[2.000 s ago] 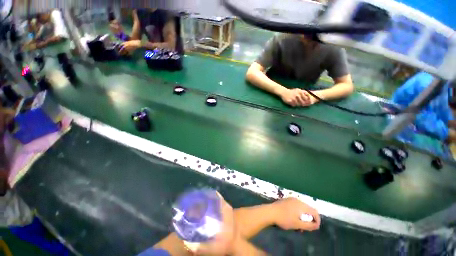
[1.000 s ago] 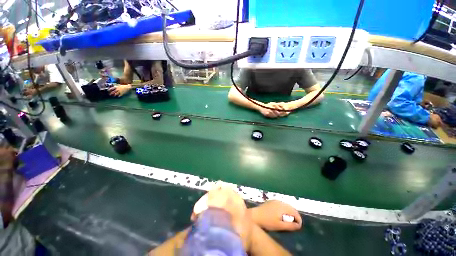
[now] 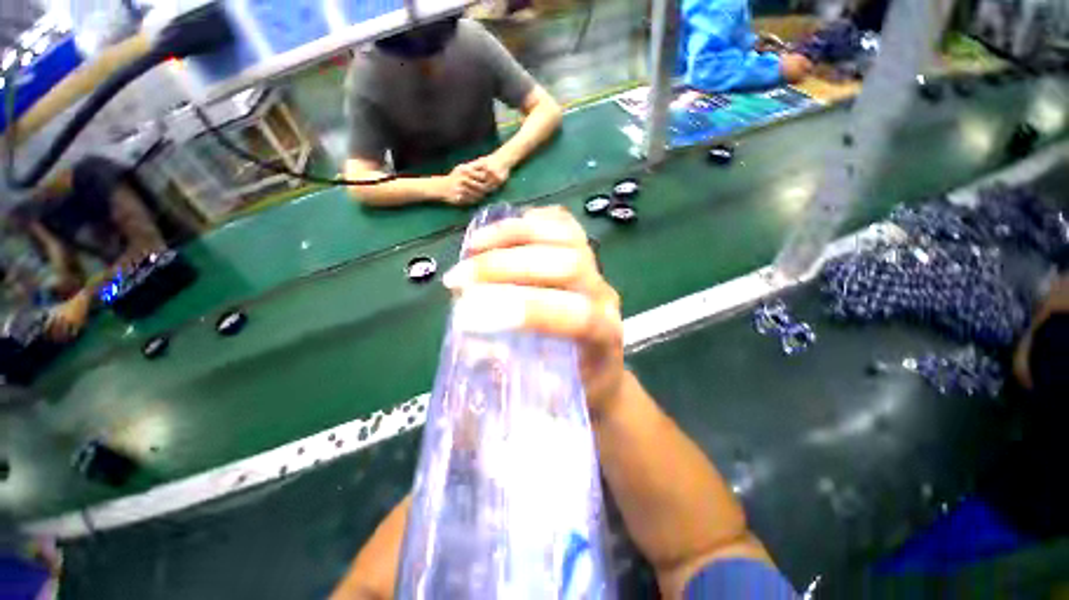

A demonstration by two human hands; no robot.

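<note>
A clear, shiny plastic bottle [image 3: 504, 457] stands large and close in front of me, its lower end cut off by the bottom edge. It has a blue mark low on the right side. My right hand [image 3: 539, 287] is wrapped round its narrow upper end, with a dark tip showing above the fingers. My right forearm comes from the lower right, with a blue sleeve edge. Part of my left forearm shows left of the bottle at the bottom; my left hand is not visible.
Black discs [image 3: 421, 268] and a black housing [image 3: 106, 462] lie on the green belt [image 3: 317, 352]. Tiny dark dots line the white rail [image 3: 252, 469]. A board pile [image 3: 926, 275] lies on the right. A person in grey [image 3: 422, 106] sits opposite; a person in blue is farther right.
My view has swung right. My right hand and the bottle have risen, and the bottle now shows lengthwise. My left hand, earlier beside the bottle with a white patch on a fingertip, has gone from view.
</note>
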